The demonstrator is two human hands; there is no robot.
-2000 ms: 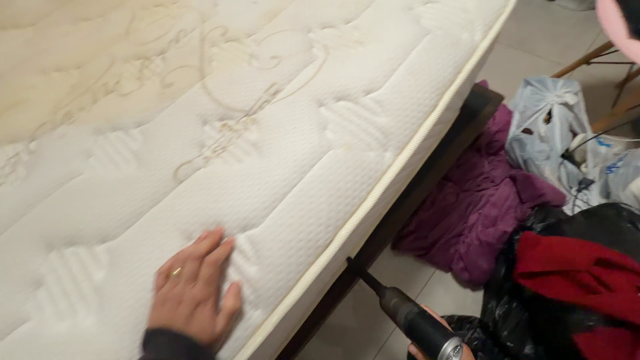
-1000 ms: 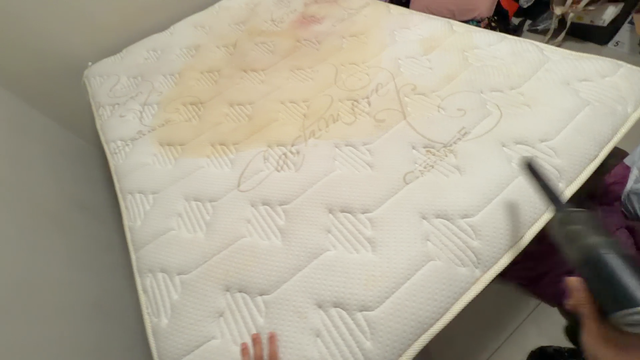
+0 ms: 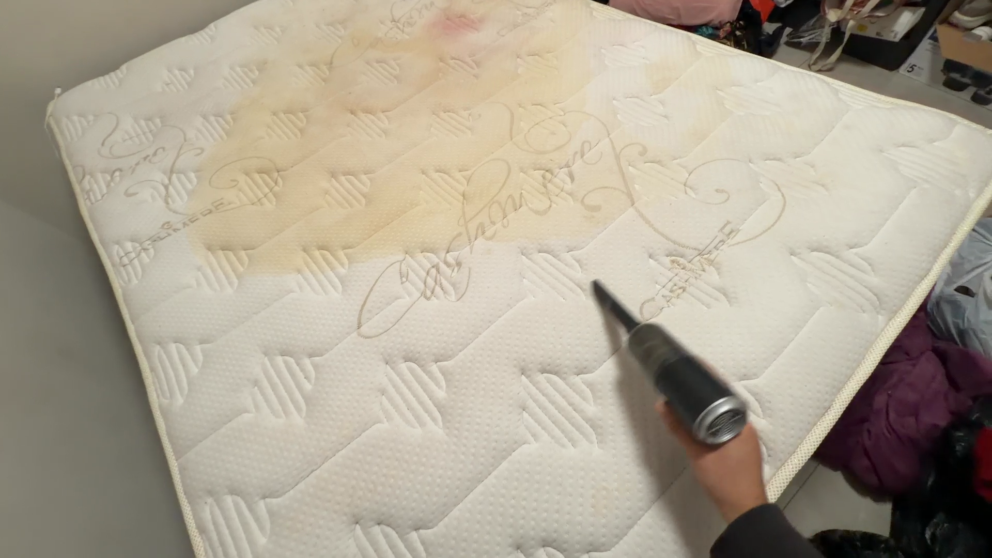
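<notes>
My right hand (image 3: 721, 457), in a dark sleeve, is closed around a black handheld vacuum cleaner (image 3: 678, 376) with a silver rear end. Its narrow crevice nozzle (image 3: 616, 304) points up and left over the white quilted mattress (image 3: 480, 349); whether the tip touches the fabric I cannot tell. The mattress bears a wide yellowish stain (image 3: 403, 170) across its middle and far part, with a small pink spot (image 3: 456, 25) near the far end. Brown decorative lettering crosses the cover. My left hand is out of the picture.
A grey wall (image 3: 62, 349) runs along the left side. On the floor at the right lie purple cloth (image 3: 891, 411), a pale plastic bag (image 3: 965, 291) and black plastic bags (image 3: 934, 504). Boxes with shoes (image 3: 965, 54) stand at the far right corner.
The vacuum cleaner in my right hand has moved from beside the mattress edge to over the mattress. My left hand, earlier on the mattress, has gone out of view. The view has shifted widely.
</notes>
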